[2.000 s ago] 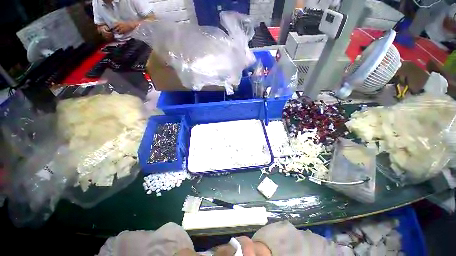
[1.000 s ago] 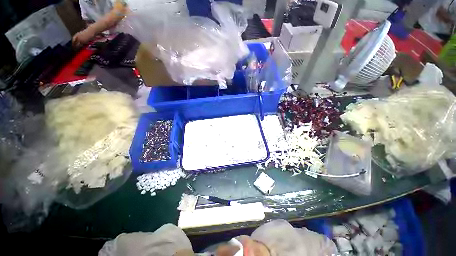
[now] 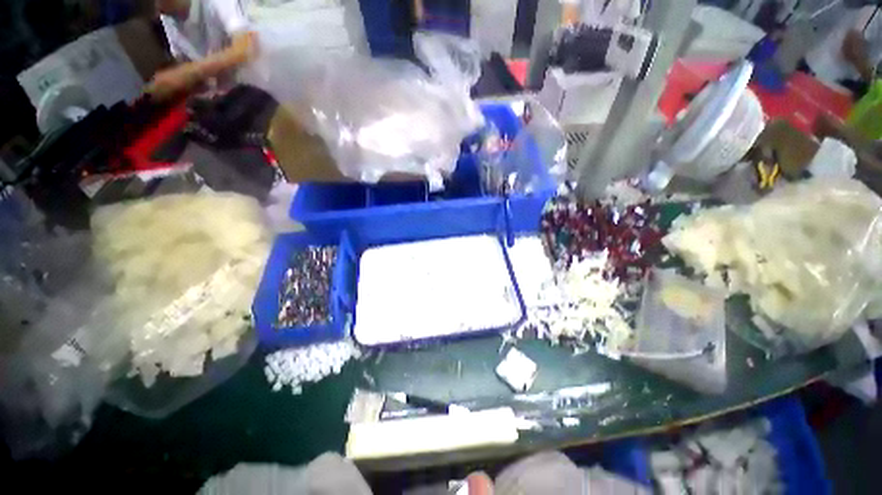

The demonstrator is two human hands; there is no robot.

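At the bottom edge of the head view a small piece of a finger (image 3: 479, 482), seemingly of my right hand, shows beside a bit of something white (image 3: 457, 487). What the hand holds is cut off. My left hand is not visible. Pale cloth, apparently my sleeves, shows on both sides. A small white square housing (image 3: 516, 369) lies on the green bench in front of the white tray (image 3: 437, 290). A cream bar (image 3: 432, 435) lies along the bench edge, with a thin dark tool (image 3: 423, 401) behind it.
A blue pin bin (image 3: 266, 305) and white blocks (image 3: 308, 364) are left. Pale strips (image 3: 585, 305), red-black parts (image 3: 604, 235) and a clear box (image 3: 682, 334) are right. Bags of housings (image 3: 184, 280) (image 3: 798, 256) flank them. A blue crate (image 3: 808, 450) is below right; a fan (image 3: 716, 131) stands behind.
The bench things sit slightly lower in the view, and less of my fingers and the white piece shows at the bottom edge. The view is more blurred.
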